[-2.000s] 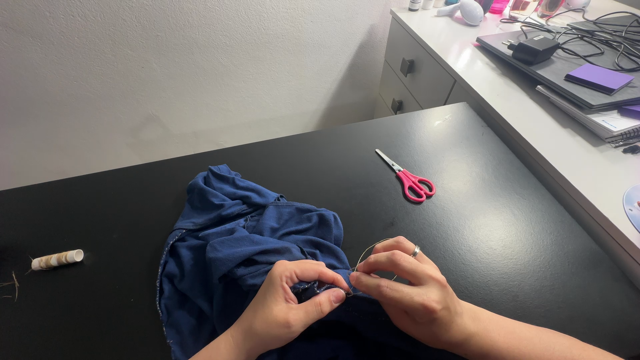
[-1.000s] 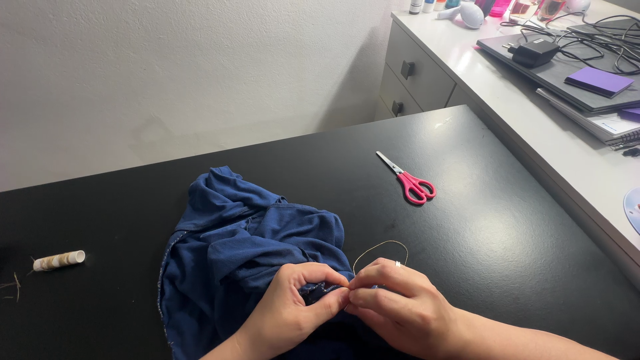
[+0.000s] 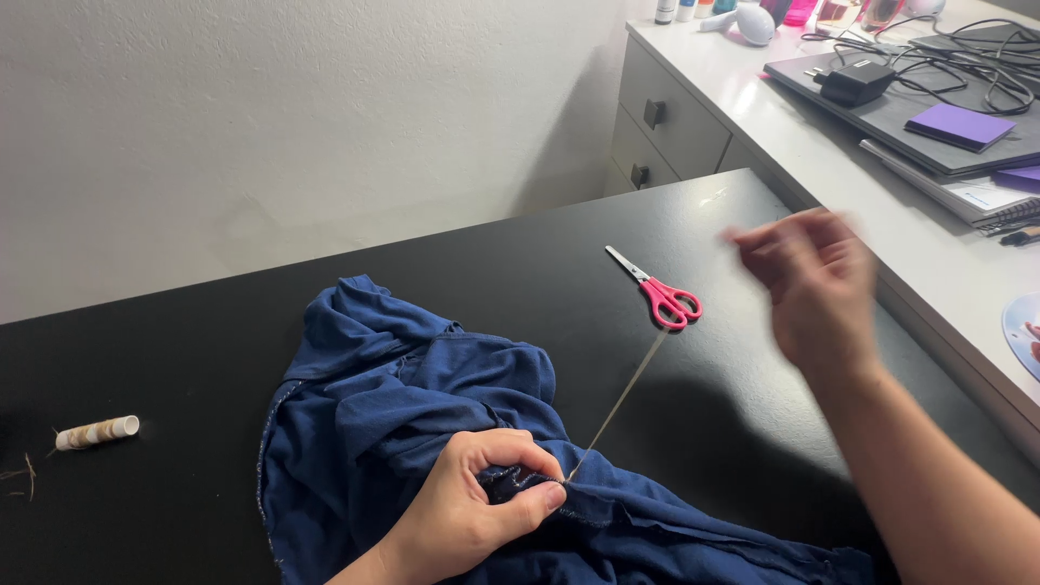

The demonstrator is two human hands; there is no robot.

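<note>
Blue fabric, apparently a garment (image 3: 455,374), lies bunched on the black table. My left hand (image 3: 487,496) pinches a folded edge of it between thumb and fingertips, near a stitched seam. From that pinch a pale thread (image 3: 621,398) runs taut up and to the right, toward my right hand (image 3: 812,276). That hand is raised and motion-blurred, its fingertips drawn together; whether a needle is between them cannot be seen. Pink-handled scissors (image 3: 662,296) lie on the table, left of my right hand. A partly wound thread spool (image 3: 97,432) rests at the far left.
Loose thread bits (image 3: 24,475) lie by the spool. Along the right stands a white drawer unit (image 3: 751,134) bearing a laptop (image 3: 894,106), a black power adapter (image 3: 857,83), tangled cables, a purple notepad (image 3: 959,126), a spiral notebook (image 3: 951,191) and small bottles. A wall rises behind the black table (image 3: 203,325).
My right hand has moved away from the fabric, up and to the right, and the thread that was a loose loop is drawn out straight. My left hand still pinches the cloth.
</note>
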